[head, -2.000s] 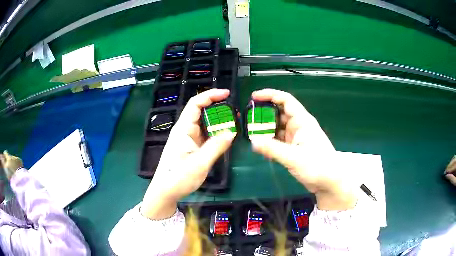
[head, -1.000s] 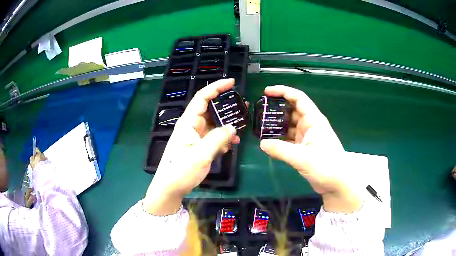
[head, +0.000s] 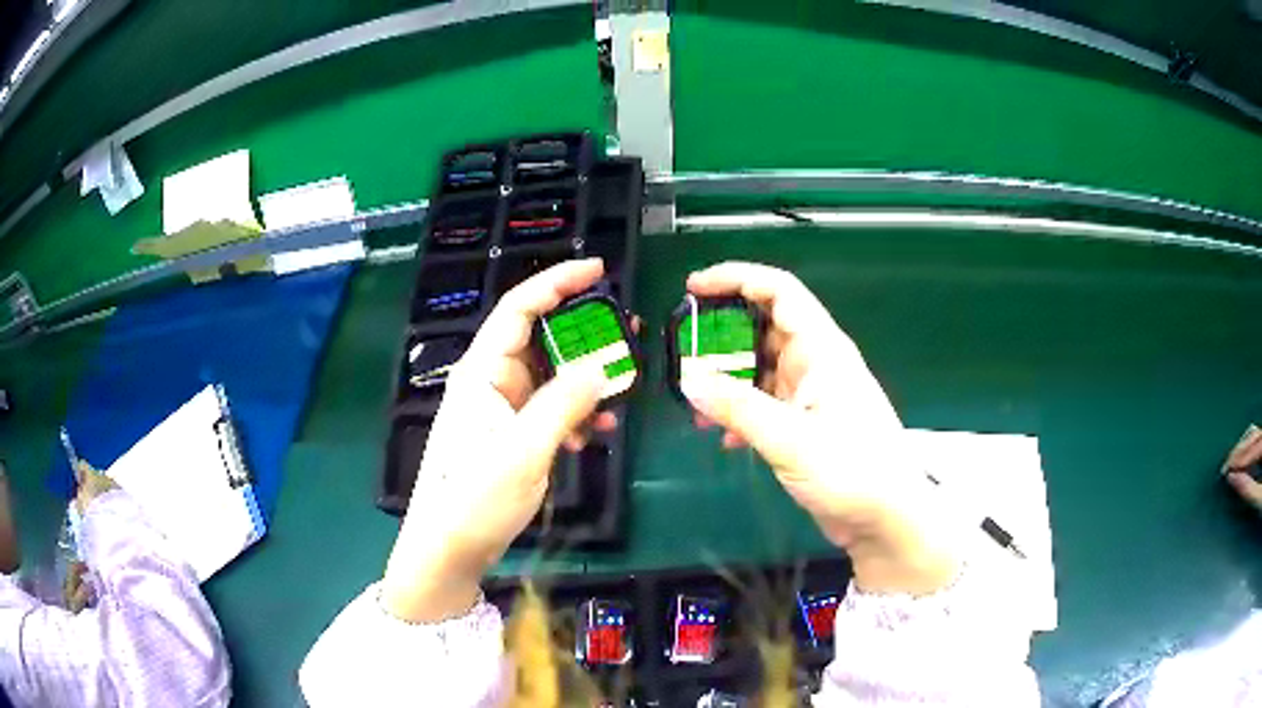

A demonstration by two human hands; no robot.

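Note:
My left hand (head: 505, 415) holds a smartwatch (head: 587, 336) without strap, its screen lit with a green grid. My right hand (head: 803, 401) holds a second smartwatch (head: 720, 332), also showing a green grid. Both are held up side by side, apart, screens towards me, with my thumbs over their lower parts. Below my hands lies the near tray (head: 554, 588), black with pockets; watches with red and blue screens (head: 695, 629) sit in it. Its sides are hidden behind my sleeves, and blurred yellowish shapes cross in front of it.
Stacked black trays (head: 392, 470) lie beyond, left of centre, partly behind my left hand. A paper sheet (head: 1017, 470) with a dark marker (head: 1002, 537) lies right. A blue mat (head: 208, 332) and a neighbour's clipboard (head: 180, 470) are at left. Another person's hand (head: 1244, 463) shows at the right edge.
Both screens went from a green grid to dark with white text, and now show a green grid again. The neighbour's hand at left has moved onto the clipboard's edge. The view has shifted slightly.

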